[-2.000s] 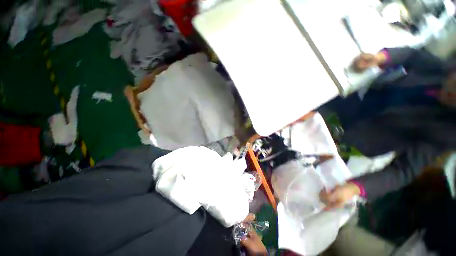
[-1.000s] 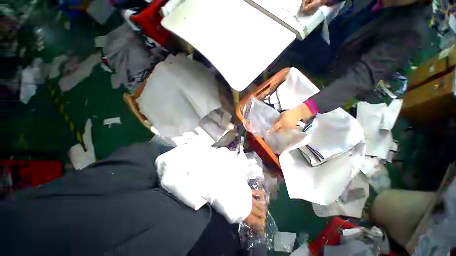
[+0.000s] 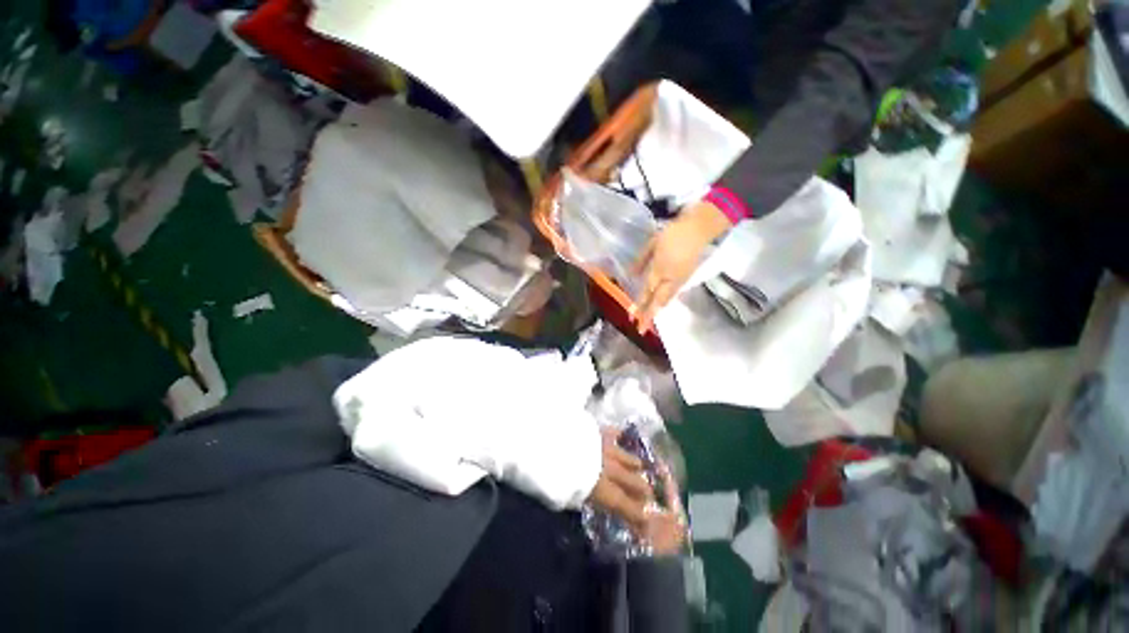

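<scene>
A white cloth bundle (image 3: 464,414) lies over my left forearm, which crosses from the lower left. My left hand (image 3: 619,480) comes out beyond the bundle, fingers curled on a crinkled clear plastic bag (image 3: 635,408). My right hand (image 3: 664,532), blurred, comes up from a dark sleeve at the bottom edge and meets the same bag beside my left hand. Something small and dark shows inside the bag; I cannot tell what. The bag and the bundle's end partly hide my fingers.
Another person's hand (image 3: 681,254) with a pink cuff reaches over an orange basket (image 3: 629,121) holding clear plastic and white panels (image 3: 774,352). A white table (image 3: 495,62) is above. Grey-white sheets (image 3: 378,204) fill a container to its left. Scraps litter the green floor (image 3: 254,359).
The view has shifted, so the table and basket sit higher and further left. My two hands now show together at the bag. The other person's hand stays at the basket, now near its rim.
</scene>
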